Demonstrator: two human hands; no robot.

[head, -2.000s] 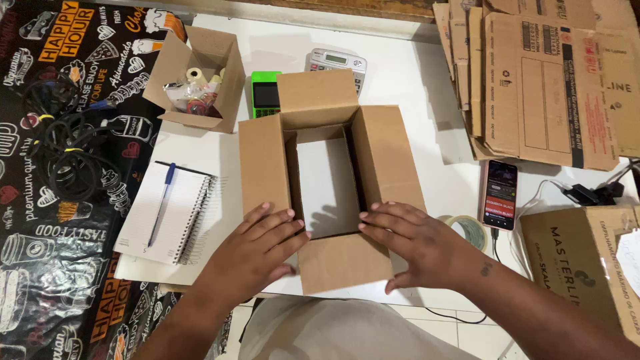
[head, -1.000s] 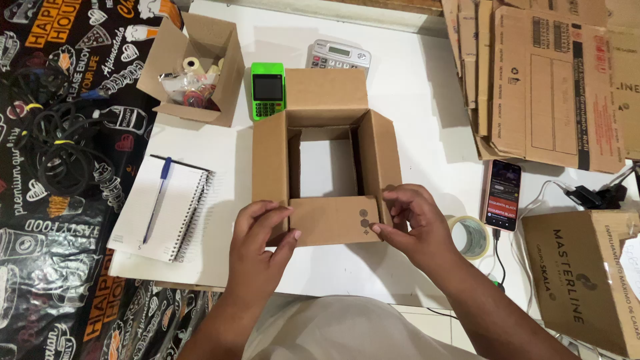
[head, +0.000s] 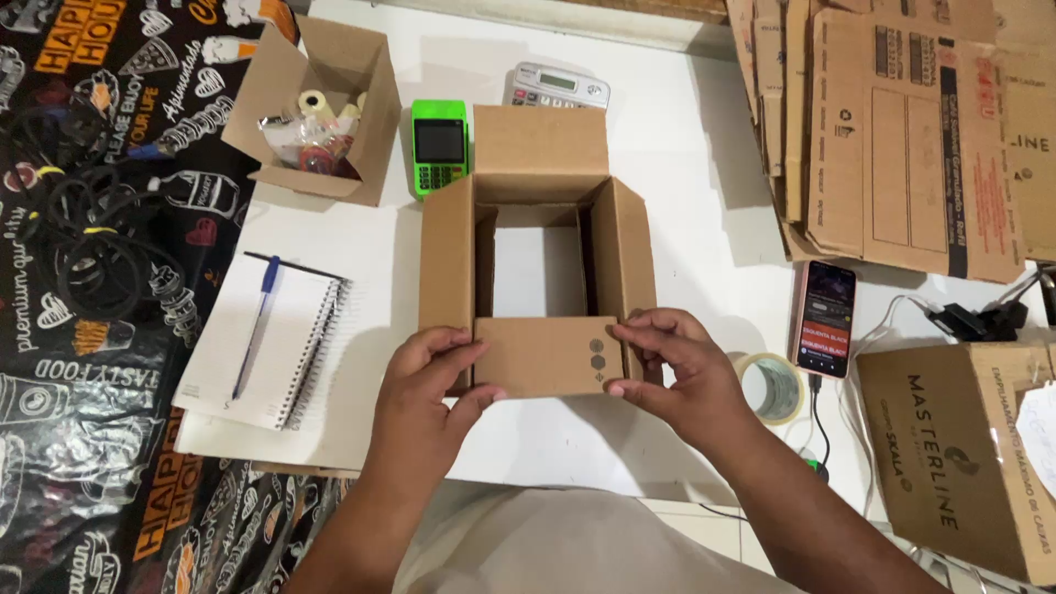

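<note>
A cardboard box [head: 540, 186] with its top flaps spread stands on the white table, and the white tabletop shows through its bottom. Its near flap [head: 544, 356], printed with small round marks, is folded up and inward, so its printed side faces me. At the left end of that flap, my left hand [head: 441, 371] pinches the edge between thumb and fingers. My right hand [head: 672, 363] grips the flap's right end, its fingertips by the box's near right corner.
Behind the box are a green card terminal [head: 440, 144] and a calculator [head: 561, 85]. An open carton [head: 363, 91], a notebook [head: 256, 338] and a pen [head: 262, 318] are left. Right are a tape roll [head: 769, 388], a phone [head: 826, 320], flattened cardboard [head: 907, 165] and a printed carton [head: 932, 445].
Two seconds ago the near flap lay outward toward me with my palms over the box's near corners. It is now folded up, held at both ends by my fingers.
</note>
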